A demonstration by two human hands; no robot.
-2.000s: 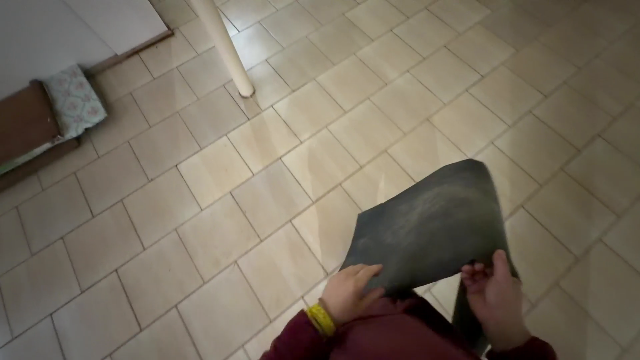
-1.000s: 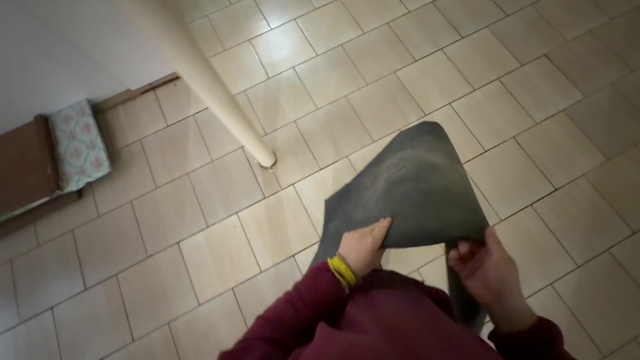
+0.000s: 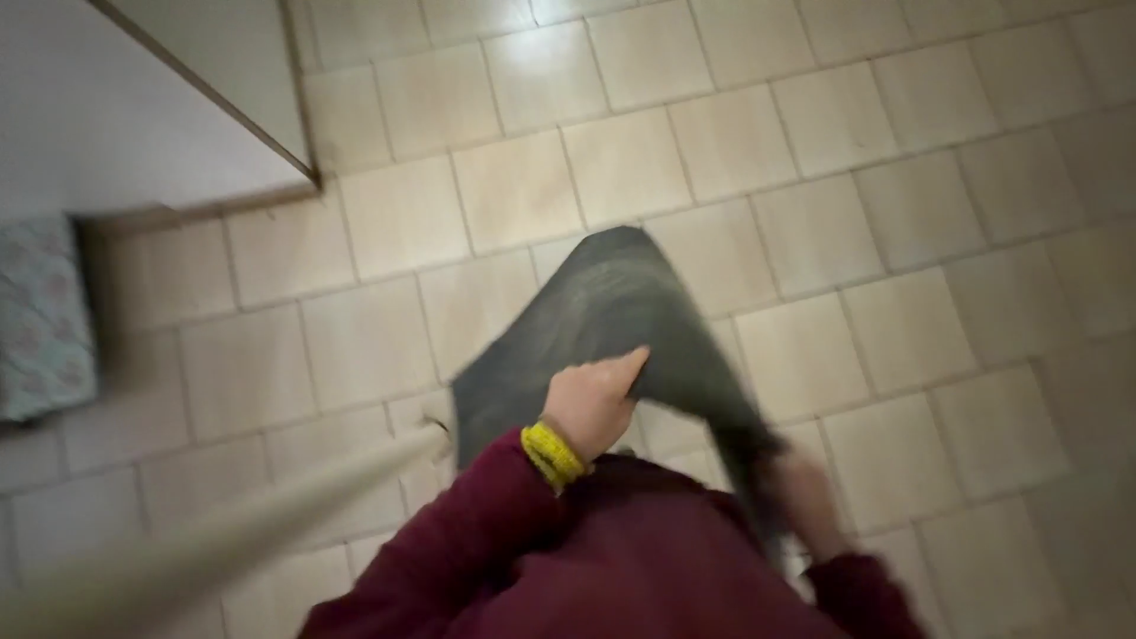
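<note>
A dark grey, flexible sheet (image 3: 612,311) with pale scuffs spreads in front of my body, rounded at the far end; its material cannot be told. My left hand (image 3: 595,399), below a yellow beaded bracelet (image 3: 552,454), grips its near edge, with one finger lying on top. At the sheet's right side, where a narrow dark part hangs down, my right hand (image 3: 799,497) is closed around it, blurred. Both forearms are in maroon sleeves.
A pale round pole (image 3: 266,524) slants in from the lower left, its tip near the sheet. At the left are a white wall or panel (image 3: 115,115) and a patterned cloth (image 3: 40,319). Beige tiles (image 3: 630,169) cover the floor.
My left hand has moved from the sheet's left part onto the middle of its near edge. My right hand has moved lower along the right side. The view has shifted considerably.
</note>
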